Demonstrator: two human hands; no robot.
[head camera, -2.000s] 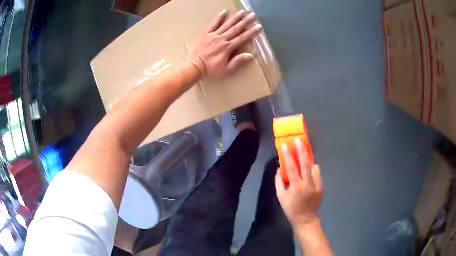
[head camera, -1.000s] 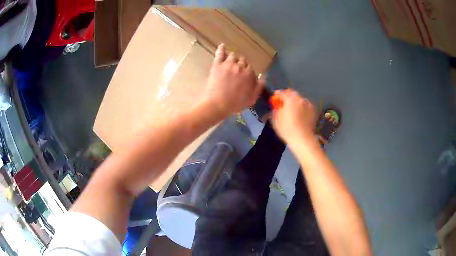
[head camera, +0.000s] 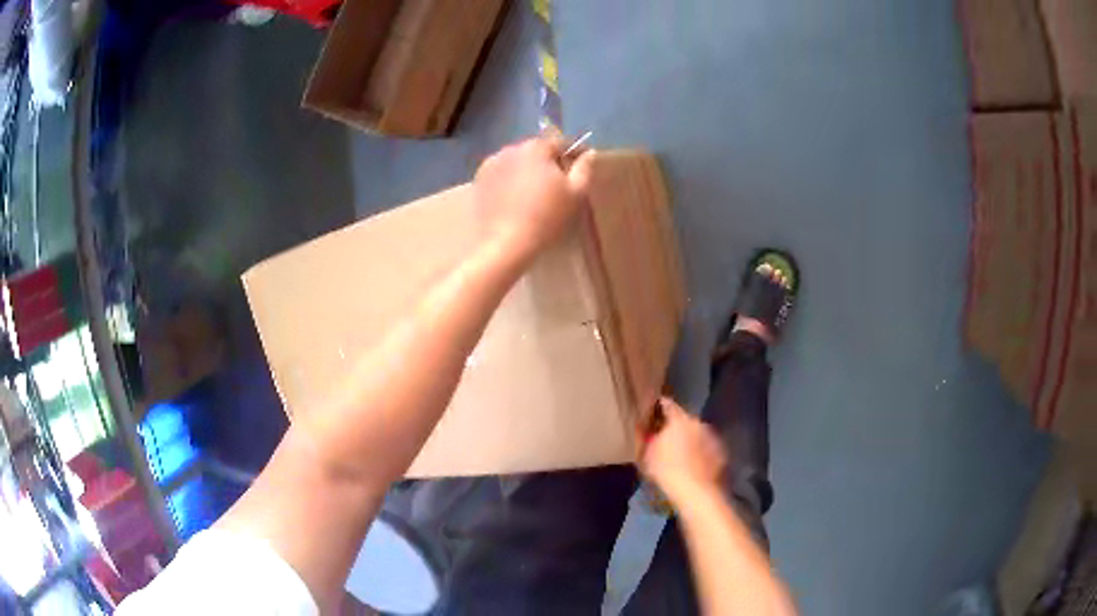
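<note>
A large brown shipping carton (head camera: 529, 361) is held tilted above the floor, in front of my legs. My left hand (head camera: 529, 187) is curled over its far corner; a thin shiny strip shows at the fingertips, too small to identify. My right hand (head camera: 686, 455) is closed at the carton's near right corner, slightly blurred. A small dark and red-orange bit of the tape dispenser (head camera: 653, 421) shows at its fingers; the rest is hidden. My left forearm covers part of the carton's broad face.
An open brown carton (head camera: 415, 66) lies on the floor beyond. Cartons with red lines (head camera: 1023, 241) stand at the right. A pale stool seat (head camera: 391, 572) is below the carton. The bench with red boxes (head camera: 39, 307) runs along the left. My sandalled foot (head camera: 765, 295) is right of the carton.
The carton has turned and its far edge has come lower in the picture. My left hand has moved up to its far corner. My right hand has moved down towards me, and the orange dispenser shows less.
</note>
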